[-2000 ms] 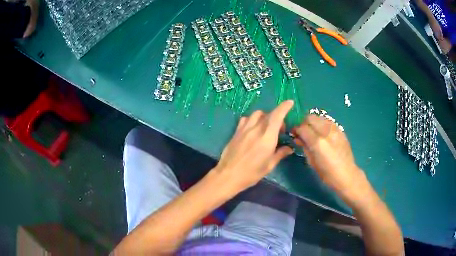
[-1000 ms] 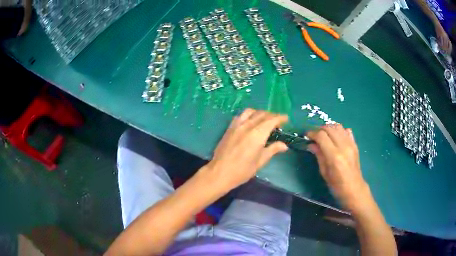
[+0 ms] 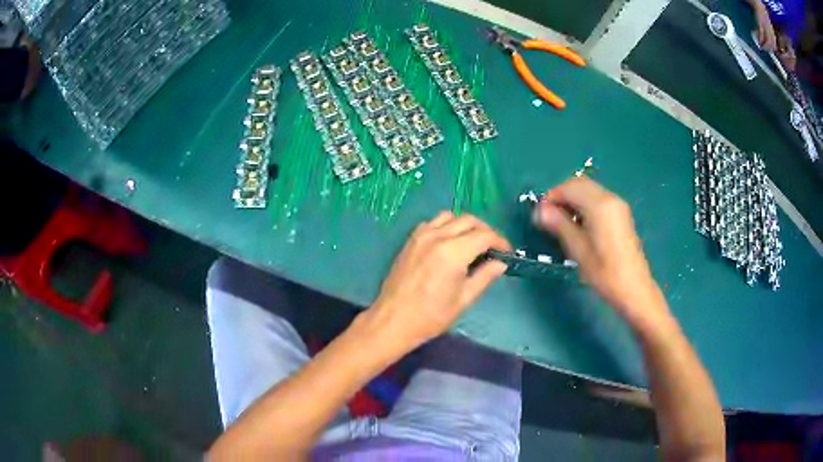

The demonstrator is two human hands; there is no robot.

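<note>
My left hand (image 3: 438,271) holds one end of a circuit board strip (image 3: 540,265), tilted nearly edge-on above the bench, with a few small white parts along its upper edge. My right hand (image 3: 591,230) is off the strip, over the pile of small white parts (image 3: 527,196), which it partly hides. Its fingertips are blurred and bent together; whether they hold a part cannot be told. Several waiting board strips (image 3: 256,135) lie flat left of centre over thin green strands (image 3: 302,194).
Cutters with orange handles (image 3: 539,79) lie near the far edge. Stacked board strips (image 3: 735,207) lie at the right. A large board stack (image 3: 135,63) is at the far left. A red stool (image 3: 36,271) stands left of the bench. Another person's arm shows top right.
My right hand has left the strip and moved up over the white parts. My left hand still holds the strip. The view has shifted slightly.
</note>
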